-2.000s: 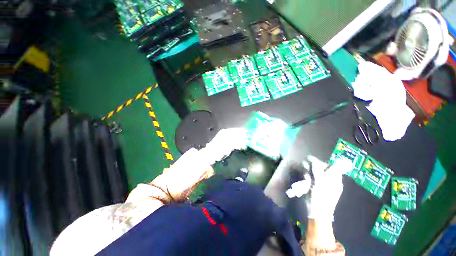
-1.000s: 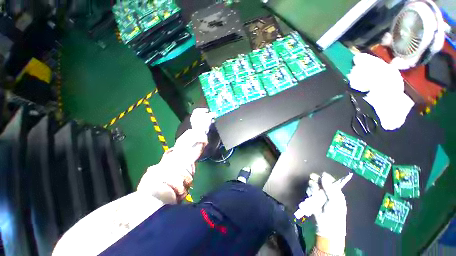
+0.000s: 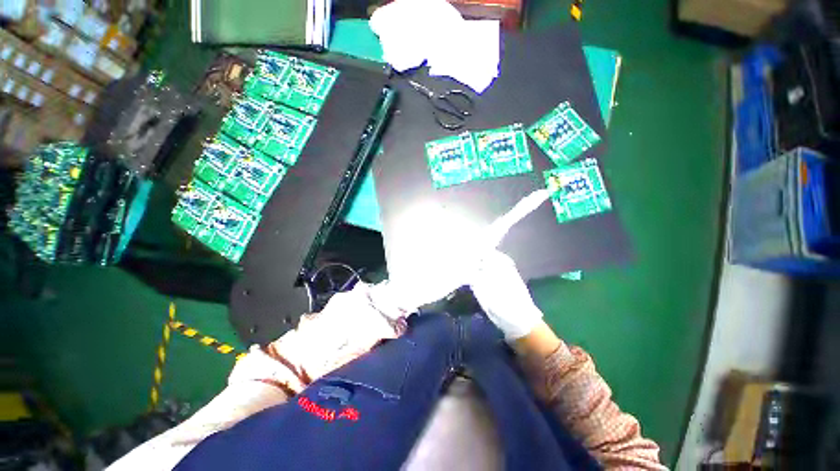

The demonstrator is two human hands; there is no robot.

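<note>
My left hand [image 3: 410, 281], in a white glove, is over the near edge of the dark mat [image 3: 566, 248]. Strong glare hides its fingers and anything in them. My right hand [image 3: 502, 290], also white-gloved, is close beside it and holds a white pointed piece [image 3: 523, 214] that points towards the loose boards. Green circuit boards lie on the mat: a touching pair [image 3: 502, 152], one tilted board [image 3: 565, 133] and one nearer board [image 3: 578, 191]. The black tray [image 3: 299, 198] at the left holds two close rows of green boards [image 3: 241, 170].
Black scissors [image 3: 451, 106] and a white crumpled cloth [image 3: 442, 41] are at the mat's far side. Stacked boards [image 3: 51, 198] and a dark grey plate [image 3: 143, 120] are at far left. Blue and grey bins [image 3: 778, 207] and a carton [image 3: 746, 419] stand at the right.
The view has turned to the right. My left hand has left the tray's edge and come over the mat beside my right hand. The tray's rows were completed with one more board before that.
</note>
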